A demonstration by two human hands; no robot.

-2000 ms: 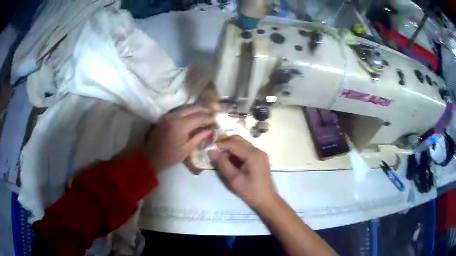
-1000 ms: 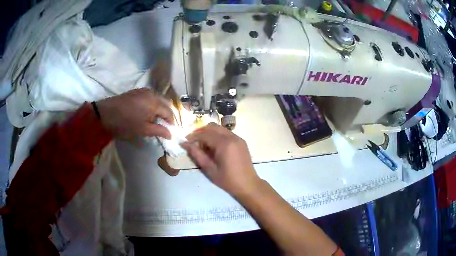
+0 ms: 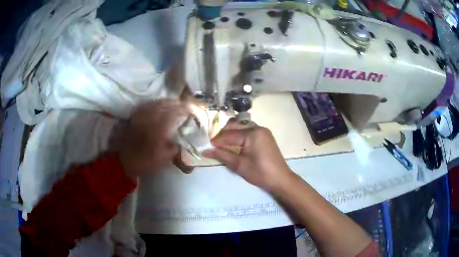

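Note:
A pale garment [image 3: 75,135] lies heaped left of the machine. Its narrow garment edge [image 3: 197,136] is at the needle area, in bright lamp glow. My right hand [image 3: 249,150] pinches this edge between thumb and fingers, just in front of the presser foot area. My left hand [image 3: 156,133] is blurred and lies at the left side of the edge; its fingertips are unclear, so its hold cannot be told. The cream sewing machine [image 3: 297,55] with HIKARI lettering stands behind my hands. The needle itself is hidden by glare and fingers.
A smartphone [image 3: 320,116] lies under the machine arm. Blue thread snips [image 3: 397,153] lie on the white table [image 3: 251,201] at the right, beside dark looped handles [image 3: 427,150]. A printed scale runs along the table's front edge. Blue-edged baskets show below at right.
The pale edge is now lifted and spread between my hands. My left hand has turned blurry with motion. The view has shifted, so the machine sits slightly further right than one second ago.

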